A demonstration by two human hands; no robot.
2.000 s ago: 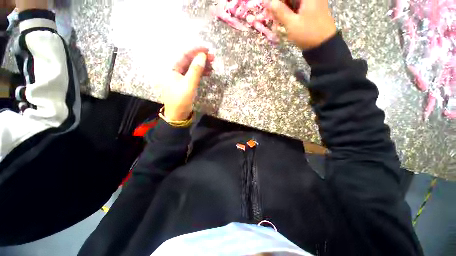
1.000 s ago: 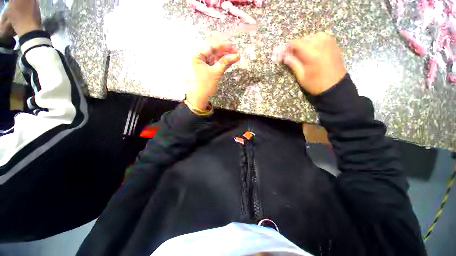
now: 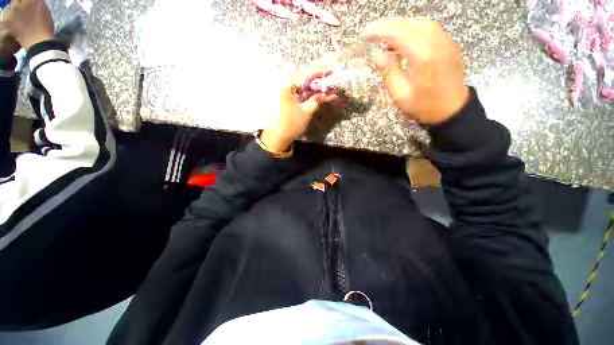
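Note:
My left hand (image 3: pixel 291 116), with a yellow wristband, holds a small pink-and-white item (image 3: pixel 319 83) between thumb and fingers, over the table in front of me. My right hand (image 3: pixel 423 71) is just to its right, blurred, with fingers curled and thumb and forefinger apart. A faint clear film seems to show between the two hands, but its edges are blurred. I cannot tell whether my right fingertips grip it.
Loose pink items (image 3: pixel 296 9) lie beyond my hands at the top edge. A shiny pink heap (image 3: pixel 584 40) with crinkled film lies at the far right. A glossy white patch shows on the speckled table (image 3: pixel 495 151) at left. Another person's black-and-white sleeve (image 3: pixel 67 101) and hands are at far left.
My right hand has come back from the loose pink pile to beside my left hand. The pink item now shows in my left fingers. The view has shifted slightly.

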